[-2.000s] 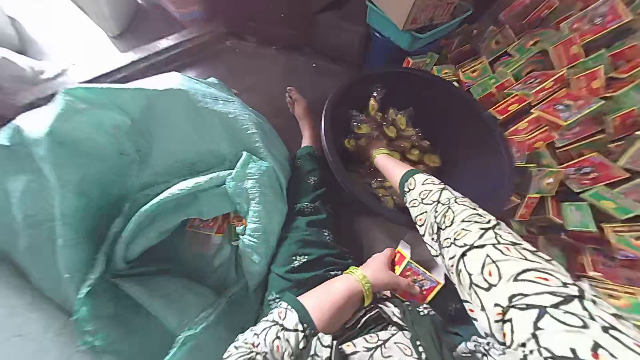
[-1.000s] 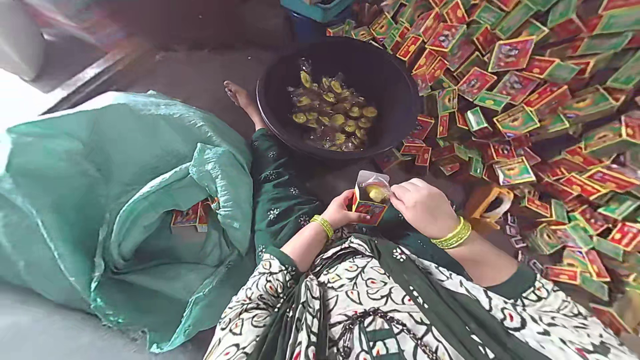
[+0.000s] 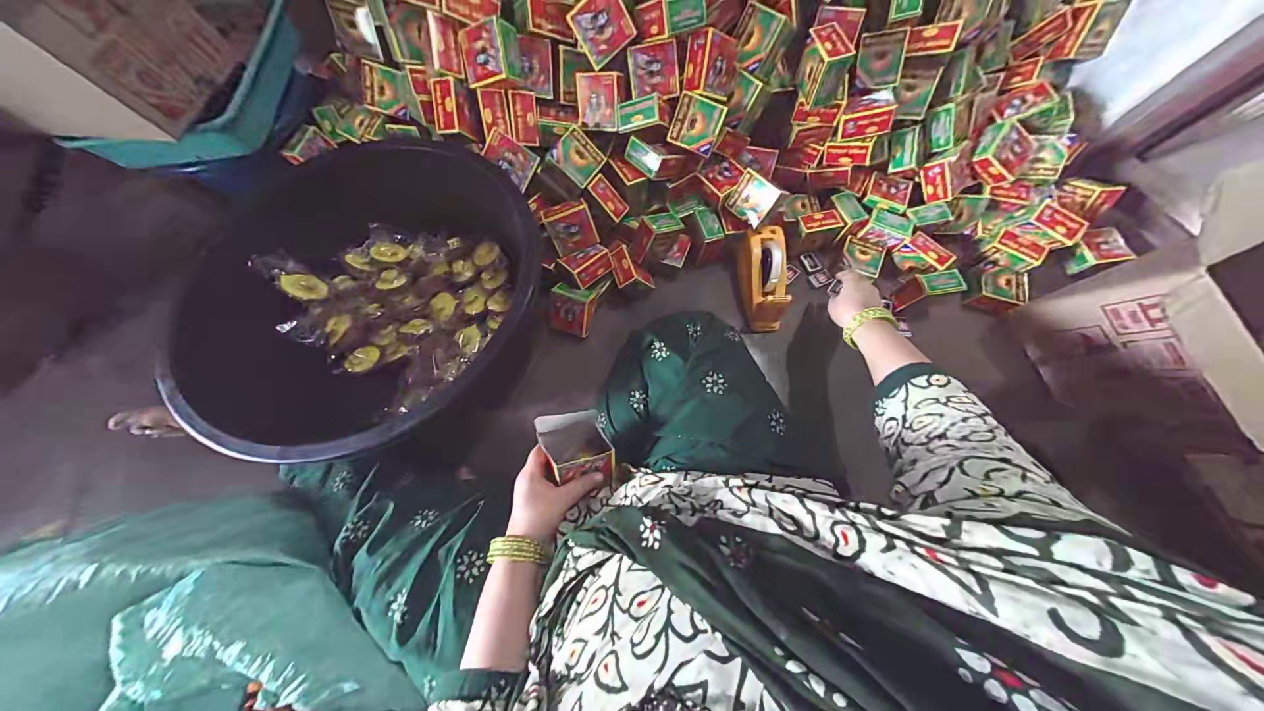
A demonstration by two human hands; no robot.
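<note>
My left hand (image 3: 553, 494) holds a small red and green cardboard box (image 3: 581, 459) with its top flap up, above my lap. Farther right, my right hand (image 3: 854, 296) reaches down to the floor by small printed cards (image 3: 815, 269); its fingers are partly hidden, so whether it grips one cannot be told. Between my hands, an orange tape dispenser (image 3: 765, 281) stands on the floor. A black basin (image 3: 316, 449) at the left holds many clear-wrapped items with yellow-green round tops (image 3: 390, 278).
A big pile of red and green boxes (image 3: 691, 118) spreads across the floor ahead. Green woven sacking (image 3: 227, 612) lies at lower left. A teal crate (image 3: 237, 123) with a carton is at upper left, and an open cardboard carton (image 3: 1145, 326) stands at right.
My right hand was in the basin two seconds ago, then at the open box, and is now far right by the cards. My left hand still holds the box. The view has swung right.
</note>
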